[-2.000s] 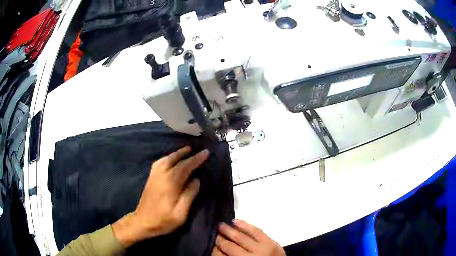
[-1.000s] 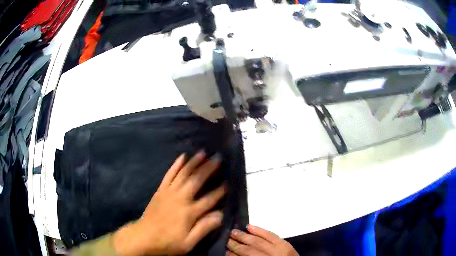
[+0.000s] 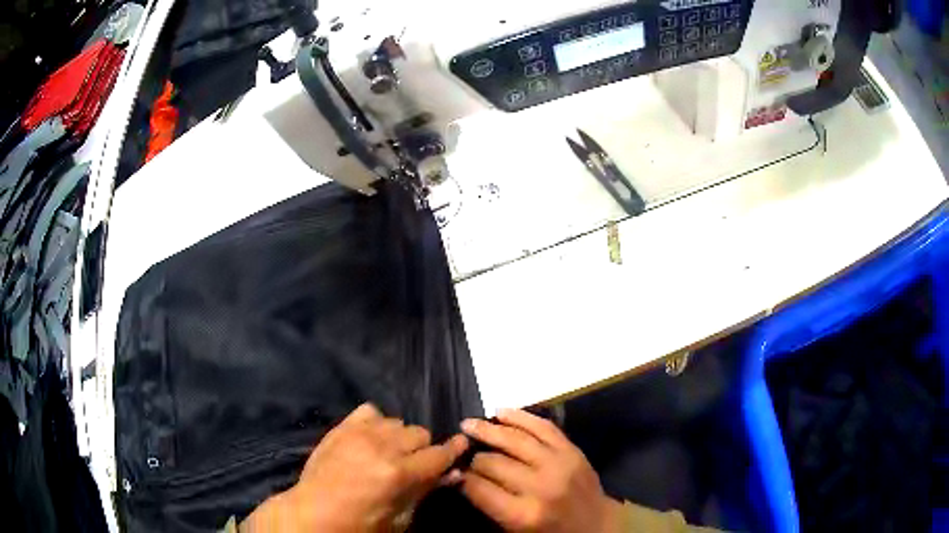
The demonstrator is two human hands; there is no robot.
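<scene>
A black bag panel (image 3: pixel 281 323) lies on the white table, its right edge running up under the presser foot (image 3: pixel 418 193) of the white sewing machine. A long black strip (image 3: pixel 442 333) lies along that edge. My left hand (image 3: pixel 369 468) grips the cloth near the panel's lower right edge. My right hand (image 3: pixel 536 468) pinches the same edge just beside it, fingertips nearly touching my left hand's. The cloth below the hands is mostly hidden.
Dark thread snips (image 3: pixel 606 172) lie on the machine bed under the control panel (image 3: pixel 604 47). A blue bin (image 3: pixel 775 427) with black pieces stands at the lower right. Red pieces (image 3: pixel 78 83) and grey pieces (image 3: pixel 42 229) are stacked at left.
My left hand has moved from flat on the panel down to its edge, beside my right hand. The view has shifted, showing the snips and control panel more clearly.
</scene>
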